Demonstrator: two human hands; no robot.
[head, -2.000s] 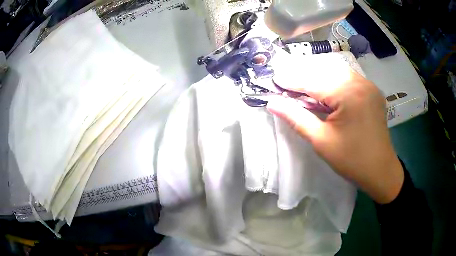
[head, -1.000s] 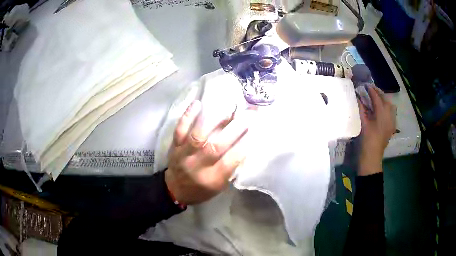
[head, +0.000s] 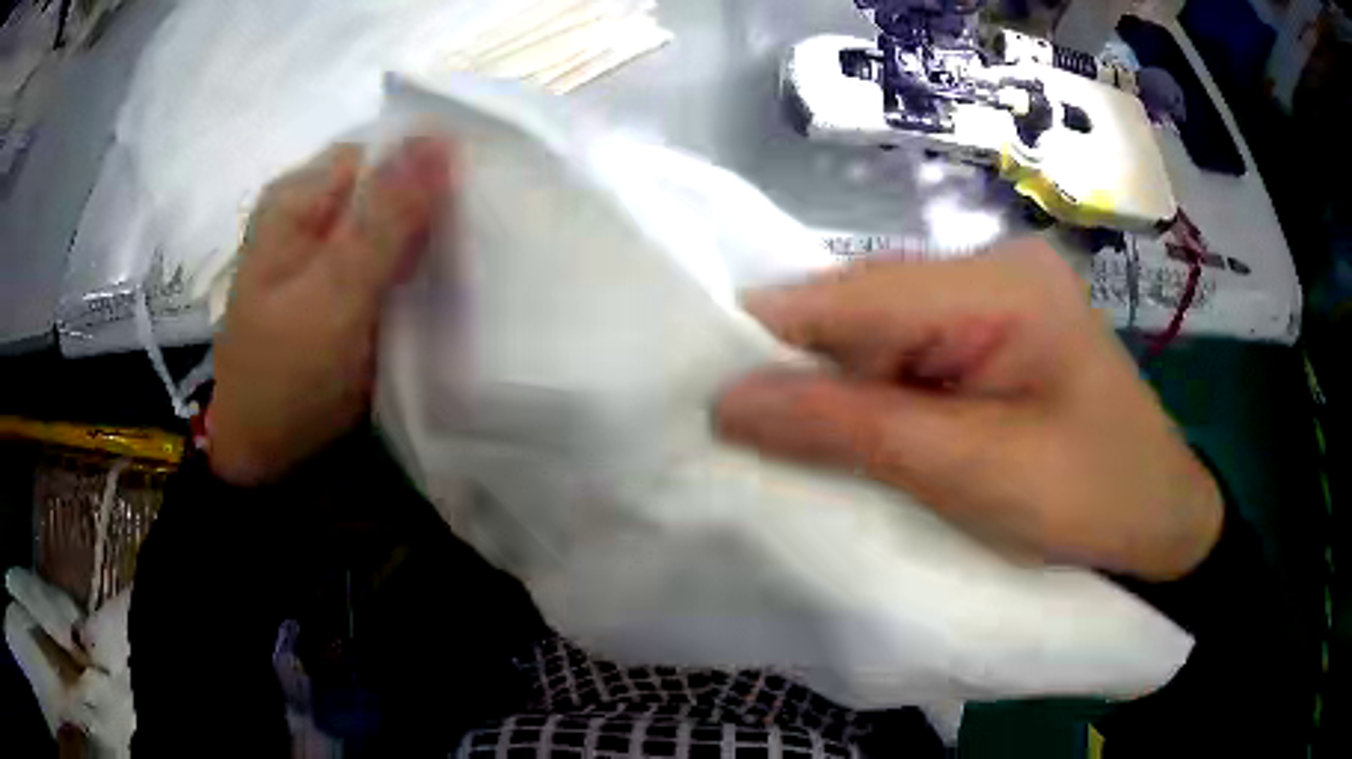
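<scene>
A white garment piece is held up in front of me, blurred by motion, with its lower part hanging over my lap. My left hand grips its upper left edge. My right hand pinches its upper edge on the right between thumb and fingers. The machine bed, white with a yellow edge, stands behind at the upper right, with the presser foot and needle area above it. No cloth shows under the needle.
A stack of cut panels lies at the upper left of the table, partly hidden. Snips and a red cord are at the table's right edge. A mobile phone lies behind. A carton with white cloth is lower left.
The cloth has come away from the machine and is now raised in both hands. My right hand has moved from the table's right side onto the cloth. The view has shifted.
</scene>
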